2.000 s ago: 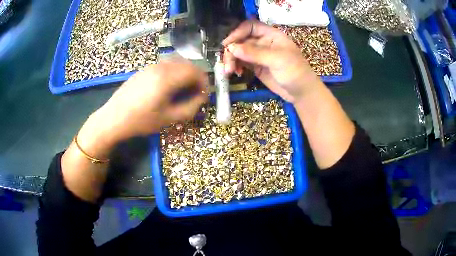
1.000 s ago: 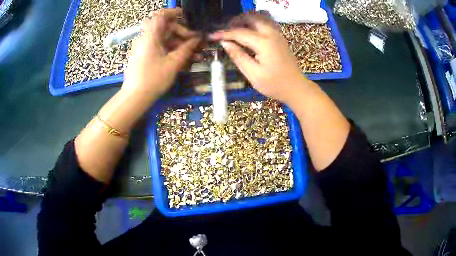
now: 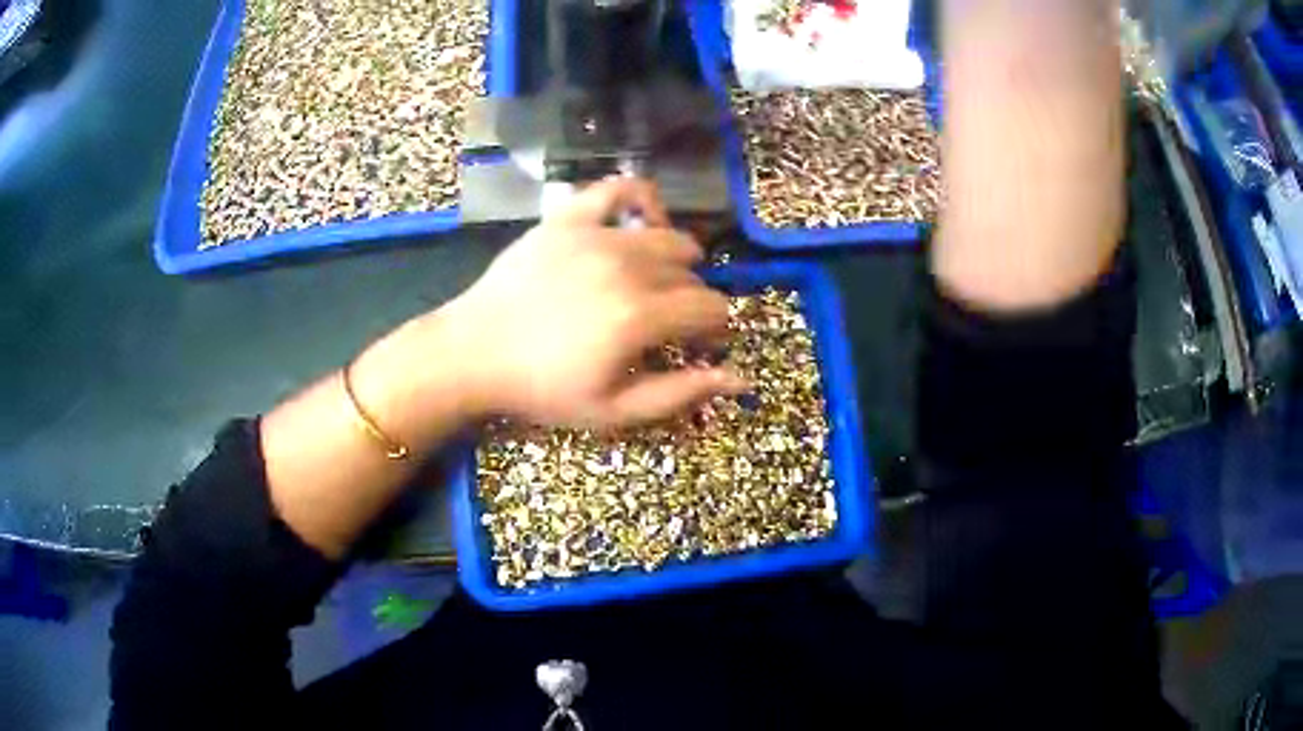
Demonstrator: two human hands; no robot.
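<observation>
My left hand (image 3: pixel 615 307), blurred, is over the back left of the blue front tray (image 3: pixel 665 586), palm down and just in front of the dark fixture (image 3: pixel 600 129). Its fingers are bent, and I cannot tell whether they hold anything. Small gold and silver metal fittings (image 3: pixel 643 493) fill the tray. The white front handle does not show; the hand covers that spot. The whitish side handle does not show over the left tray either. My right hand is out of the picture past the top edge; only its forearm and dark sleeve show at the right.
The left rear tray (image 3: pixel 329 236) holds a heap of small metal pieces. The right rear tray (image 3: pixel 836 233) holds coppery pieces, with a white packet marked red (image 3: pixel 829 50) on them. My right forearm hides part of its right side. A dark green mat (image 3: pixel 300 307) lies underneath.
My left hand has moved from the fixture down and right over the front tray. My right hand has left the fixture and gone out past the top edge. Both whitish handles no longer show.
</observation>
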